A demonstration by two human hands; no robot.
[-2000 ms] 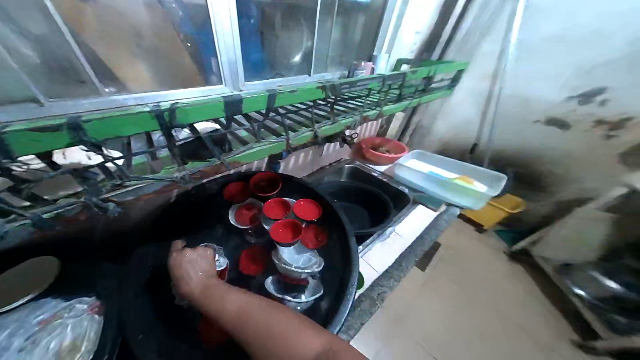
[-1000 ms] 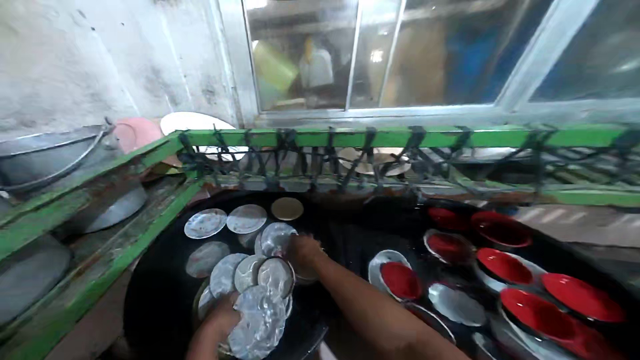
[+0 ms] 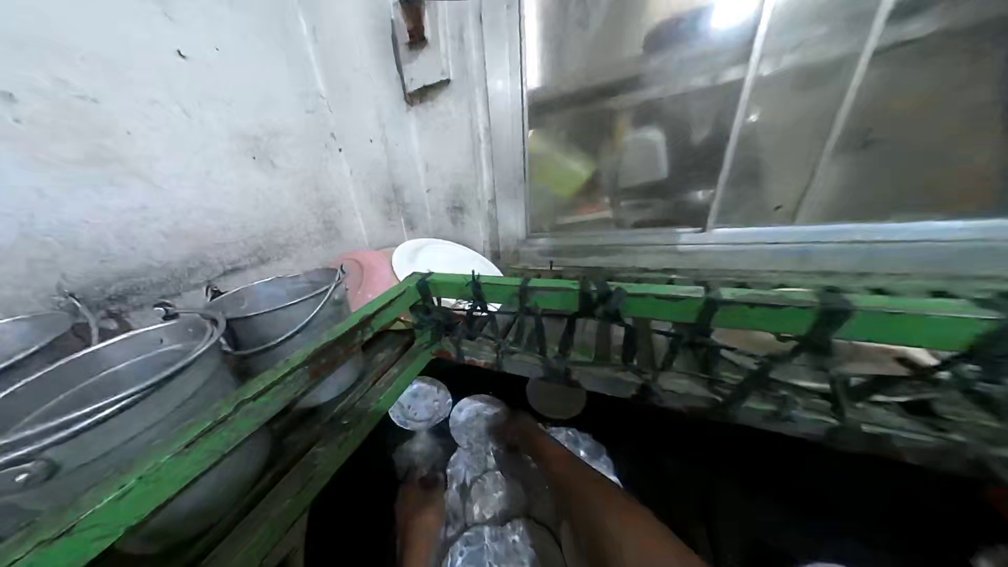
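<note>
At the bottom centre, both hands are down in a large black tub point(image 3: 740, 480) among several round, shiny, clear or silvery discs. My right hand point(image 3: 524, 437) is at the edge of a round disc point(image 3: 477, 420); blur hides whether its fingers grip it. My left hand point(image 3: 425, 488) is low on the left, just under a blurred pale disc, its fingers hard to make out. Between the forearms lies a cluster of crinkled, shiny round pieces point(image 3: 494, 498). Another disc point(image 3: 420, 403) lies at the tub's left, and a dull one point(image 3: 556, 397) near its back.
A green rack frame point(image 3: 772, 313) laced with dark strips runs behind the tub and down its left side. Metal pails point(image 3: 272, 315) with wire handles stand left of it. A white plate point(image 3: 445, 258) and a pink basin point(image 3: 368, 276) sit at the corner, below a window.
The view has swung far left, from red cups and a sink to the pails. Two seconds ago one hand was at a clear cup among the red ones; now both are among the discs.
</note>
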